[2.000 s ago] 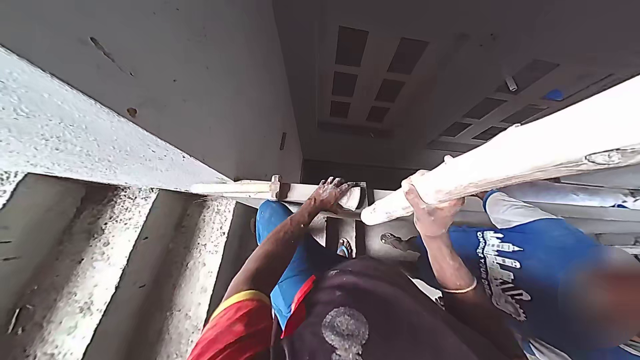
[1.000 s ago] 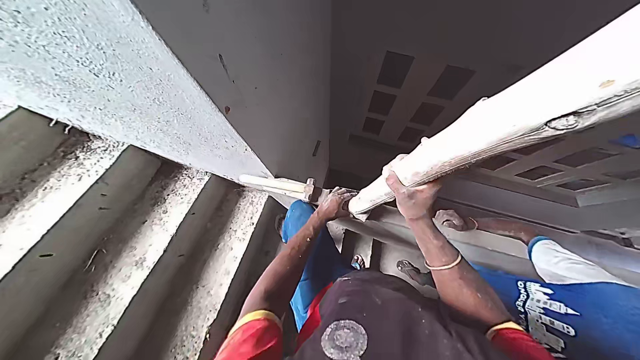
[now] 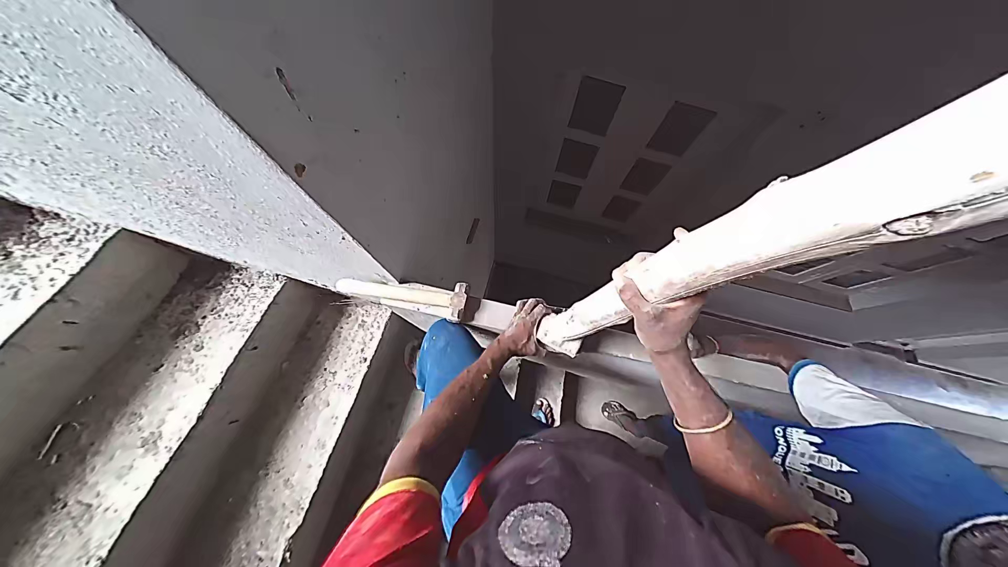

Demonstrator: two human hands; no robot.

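Observation:
My right hand [image 3: 660, 303] is wrapped around a thick, pale wooden pole [image 3: 795, 228], a little above its lower end. The pole slants up and out of view at the right. Its lower end sits over a narrow ledge beside the stairs, against the fingers of my left hand [image 3: 525, 327]. That hand rests at the ledge; whether it grips the pole end or only touches it cannot be told. Left of it, a hammer [image 3: 459, 302] with a pale wooden handle lies on the ledge, its handle pointing to the wall corner.
Rough concrete steps [image 3: 236, 354] fill the lower left, beside a speckled wall top [image 3: 181, 150]. Past the ledge is a deep drop to a dark area with recessed panels. A co-worker in a blue shirt [image 3: 890, 472] is close on the right, one hand [image 3: 703, 345] at the ledge.
My left hand and the pole's lower end, apart two seconds ago, have come together. My right hand still holds the pole. The co-worker has shifted, with a hand now behind my right wrist. The view has swung.

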